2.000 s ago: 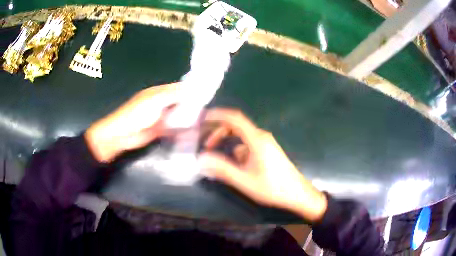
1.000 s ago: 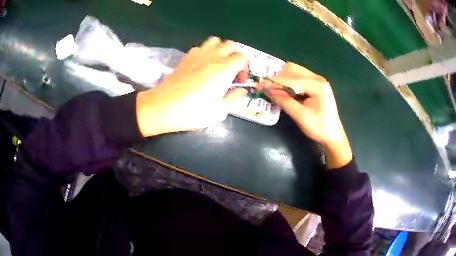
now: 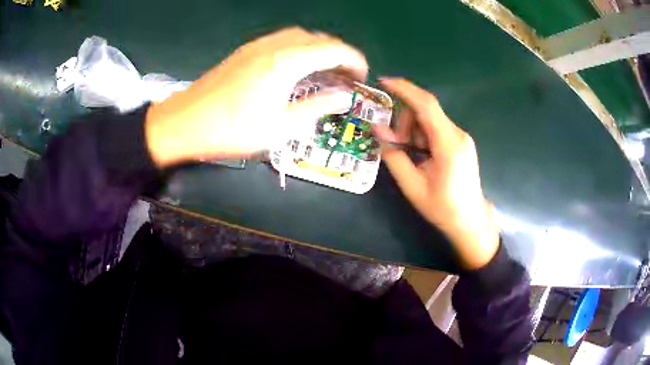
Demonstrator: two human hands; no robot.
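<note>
The white socket housing [image 3: 362, 182] lies open on the dark green bench in front of me. A green circuit board [image 3: 343, 140] with a yellow part sits inside it. Gold strips show along its edges. My left hand [image 3: 246, 107], slightly blurred, lies over the housing's left side with its fingertips at the upper compartments; it grips the housing's edge. My right hand [image 3: 435, 164] holds a slim dark tool, likely tweezers [image 3: 406, 147], at the right edge of the board. A clear plastic bag [image 3: 103, 75] runs left from the housing, partly behind my left hand.
Gold pieces [image 3: 51, 4] show at the top left edge. A worn pale rail [image 3: 531, 60] curves along the bench's far right, with a pale beam [image 3: 606, 39] joining it. A blue round object [image 3: 583, 317] is at the lower right, beyond the bench.
The housing has come from the rail to in front of me, its bag now pointing left. Since the last earlier frame, my left fingers have moved up off the board, uncovering it.
</note>
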